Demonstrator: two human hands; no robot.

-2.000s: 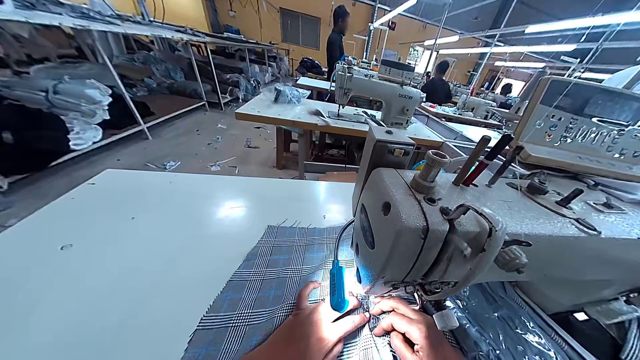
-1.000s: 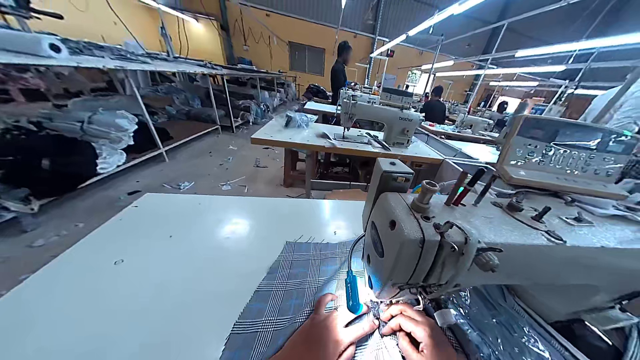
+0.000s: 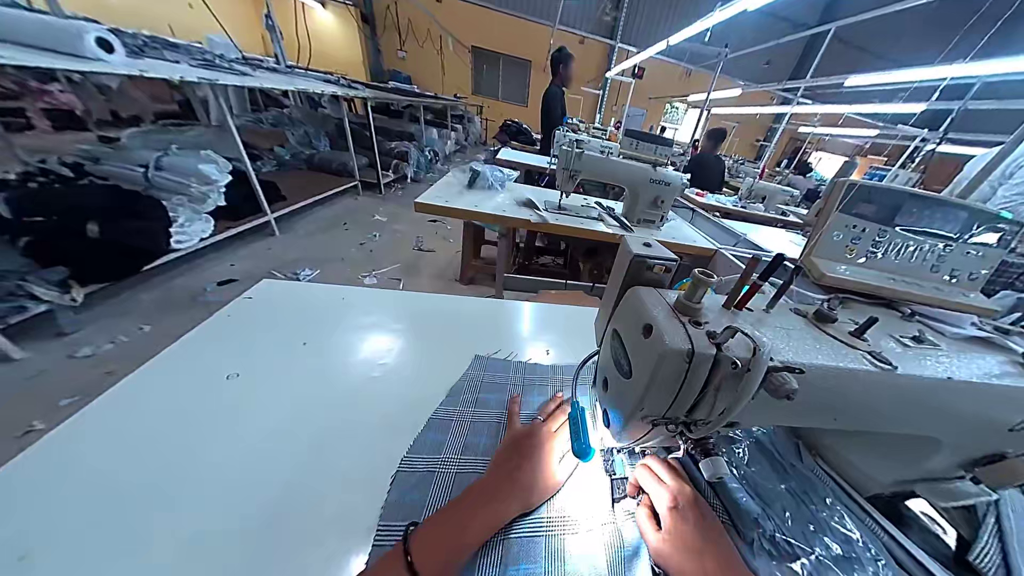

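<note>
A grey checked fabric piece (image 3: 472, 424) lies on the white sewing table (image 3: 240, 432), its right part beneath the head of an industrial sewing machine (image 3: 664, 360). My left hand (image 3: 532, 460) rests flat on the fabric, left of the needle area, with fingers spread and nothing gripped. Close to the presser foot, my right hand (image 3: 668, 500) has bent fingers at the fabric's edge; whether they pinch it is hard to tell. A blue-tipped lamp (image 3: 581, 432) on a bent stalk lights the cloth between the hands. The needle itself is hidden.
Clear plastic (image 3: 800, 496) over dark cloth lies right of my right hand, under the machine arm. A control panel (image 3: 912, 240) stands on top at right. Ahead is another sewing machine (image 3: 616, 180). Shelves (image 3: 224, 80) with wrapped rolls line the left. Two people (image 3: 554, 104) are farther back.
My left hand has moved away from my right hand, up and left over the fabric, and its fingers have spread. Earlier both hands were close together near the needle area.
</note>
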